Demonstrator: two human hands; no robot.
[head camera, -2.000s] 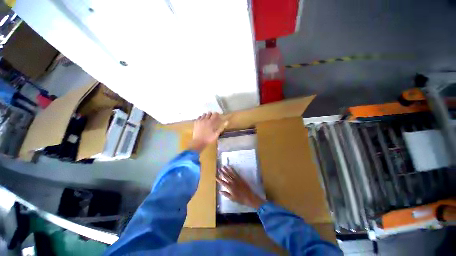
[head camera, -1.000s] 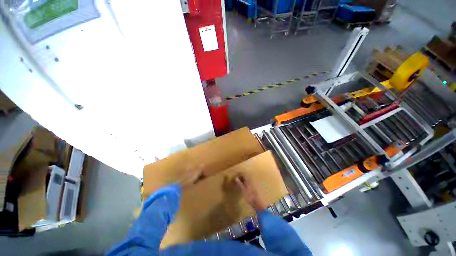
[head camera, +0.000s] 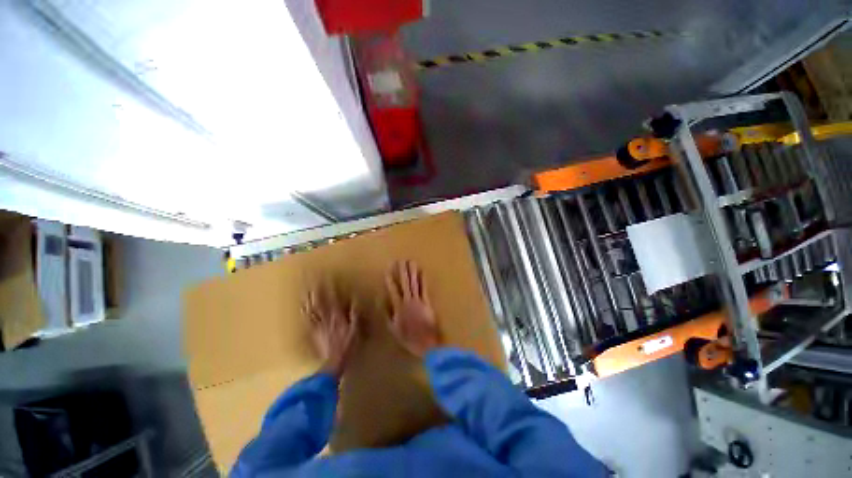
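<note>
A brown shipping carton (head camera: 252, 327) lies on the roller conveyor in front of me, its top flaps folded down flat. My left hand (head camera: 330, 325) rests flat on the top, palm down, fingers apart. My right hand (head camera: 411, 308) rests beside it to the right, palm down, fingers slightly apart. Both hands are bare and hold nothing. The carton's contents are hidden under the flaps.
The roller conveyor (head camera: 528, 280) runs right to the carton sealer (head camera: 696, 159) with orange side guides (head camera: 659, 344). A white sheet (head camera: 669, 252) lies over its rollers. A white pillar (head camera: 271, 121) and red cabinet (head camera: 369, 11) stand ahead. An open carton (head camera: 17, 280) is at far left.
The carton was open with papers inside; its flaps are now folded over them. Both hands have moved onto the closed top. The view has shifted toward the sealer.
</note>
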